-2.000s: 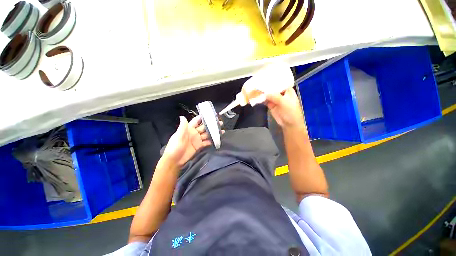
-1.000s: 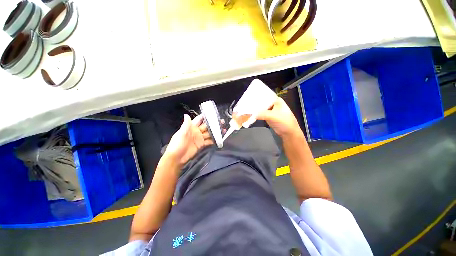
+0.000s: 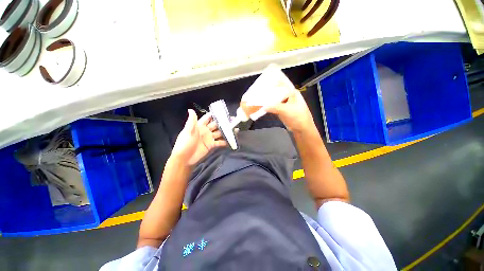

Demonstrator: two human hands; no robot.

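Observation:
My left hand (image 3: 197, 140) is palm up over my lap, its fingers behind and against a narrow white-grey band loop (image 3: 223, 124) seen edge-on. My right hand (image 3: 291, 110) holds a translucent white glue bottle (image 3: 268, 91) with amber contents, tilted down to the left. Its nozzle tip is at the right side of the band, around the middle; whether it touches is hard to tell. Several rolled bands (image 3: 65, 69), pale outside and dark brown inside, stand on the white table at the left. Open coiled strips (image 3: 323, 18) stand on the yellow board (image 3: 223, 32).
The white table edge (image 3: 180, 84) runs across in front of me. A blue bin (image 3: 114, 169) under it at the left holds grey-beige strip bundles (image 3: 55, 164). Another blue bin (image 3: 350, 103) at the right holds a pale sheet. A second yellowish board (image 3: 472, 21) lies at the far right.
The bottle was raised right of the band, then its nozzle came to the band's lower end. Now the nozzle is higher, near the band's middle. My left hand still holds the band.

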